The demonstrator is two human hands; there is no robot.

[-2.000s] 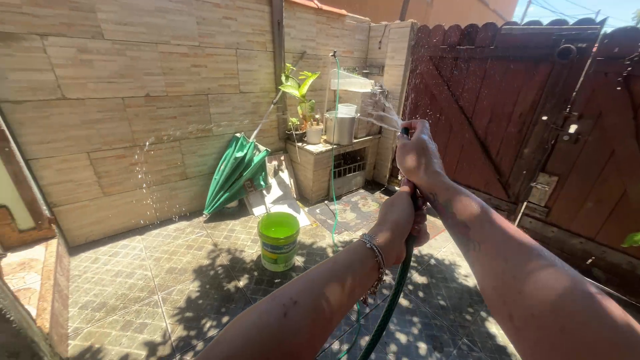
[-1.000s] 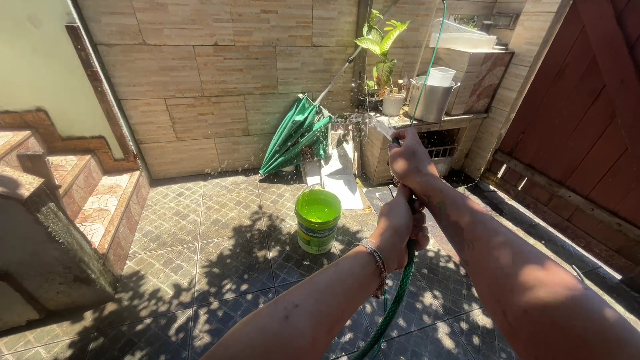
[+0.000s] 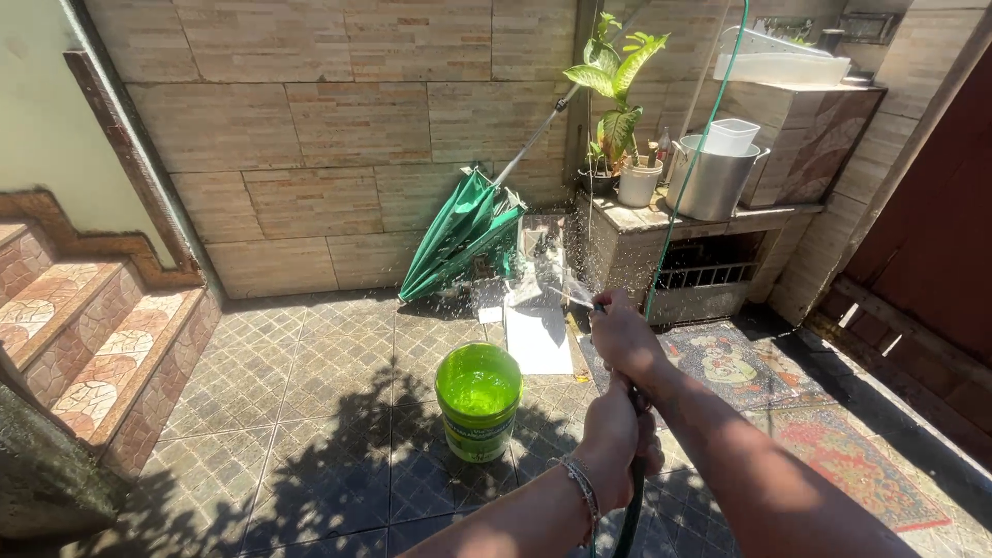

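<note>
My right hand [image 3: 626,335] grips the end of a green garden hose [image 3: 632,511], and a fan of water sprays leftward from its tip. Just below, my left hand [image 3: 612,438], with bracelets at the wrist, is closed around the same hose. Left of my hands a green plastic bucket [image 3: 478,422] with a printed label stands upright on the tiled floor; its inside looks wet. Beyond it, a folded green parasol [image 3: 457,232] leans against the wall, its pole slanting up right. Spray falls near the parasol and white flat pieces [image 3: 539,333] on the floor.
Tiled steps [image 3: 116,333] rise at the left. A tiled ledge [image 3: 612,221] at the back right bears a potted plant [image 3: 639,182], a metal pot [image 3: 711,182] and a white plastic container [image 3: 732,138]. Patterned mats [image 3: 721,364] lie before it. A thin green hose hangs there. A reddish gate stands right.
The view has swung left and down, bringing the steps into sight. The water spray, aimed higher two seconds ago, now falls low near the parasol. Both hands still hold the hose.
</note>
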